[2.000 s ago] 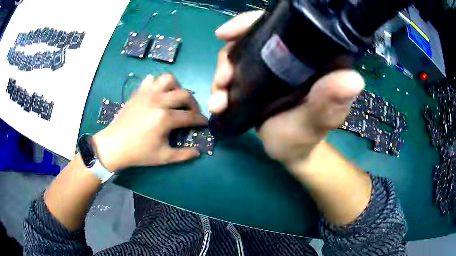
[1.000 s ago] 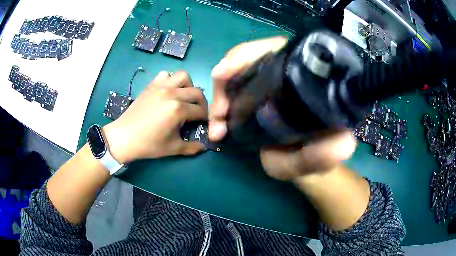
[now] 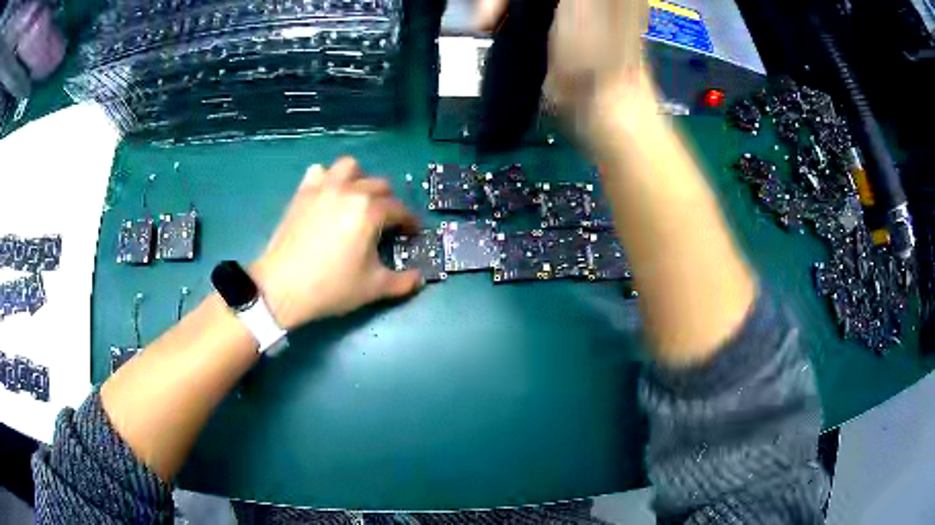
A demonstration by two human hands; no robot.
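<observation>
My left hand [image 3: 333, 241] rests on the green mat, with thumb and fingertips around a dark circuit board [image 3: 418, 254] at the left end of a row of touching boards [image 3: 549, 254]. My right hand [image 3: 595, 51] is at the top edge, blurred and partly cut off, holding the black electric screwdriver [image 3: 516, 82] upright in front of the screw feeder [image 3: 461, 77]. The tool's top is out of the picture and its tip is blurred. A second row of boards [image 3: 456, 188] lies just behind. Boards with thin lead wires [image 3: 177, 236] stand apart at left.
Stacked clear blister trays [image 3: 256, 72] stand rear left. A grey box with a red light [image 3: 715, 97] is rear right. A tangled dark heap of modules [image 3: 861, 297] and a corded tool with a yellow band [image 3: 863, 188] lie at right. Board strips [image 3: 23, 292] lie on the white sheet [image 3: 62, 185].
The view has shifted, showing the trays and feeder. My right hand has moved with the screwdriver away from my left hand to the feeder. My left hand stays at a board.
</observation>
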